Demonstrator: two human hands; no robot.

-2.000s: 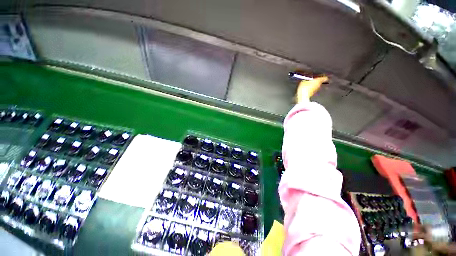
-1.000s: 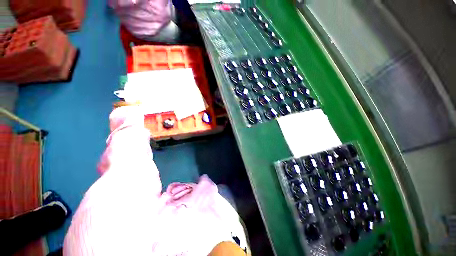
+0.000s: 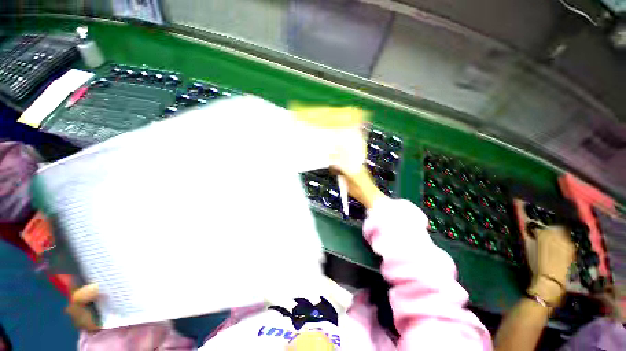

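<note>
Large white record sheets with a green backing showing at the left edge fill the middle of the view, over the trays. My left hand holds their lower left corner. My right hand is at their upper right, blurred, with a white pen in its fingers pointing down. A pale sheet corner and a blurred yellow piece show at this hand; I cannot tell whether it also grips them. Behind them is a clear tray of black units, partly hidden.
A tray of units with red and green points lies to the right. Another person's hand is over black units beyond it. A mostly bare clear tray, a white bottle and another person's sleeve show at left.
The view has swung from the red-orange crate back to the bench. The white sheets, lying on the crate before, are now lifted before me. The right hand with the pen has come back into view.
</note>
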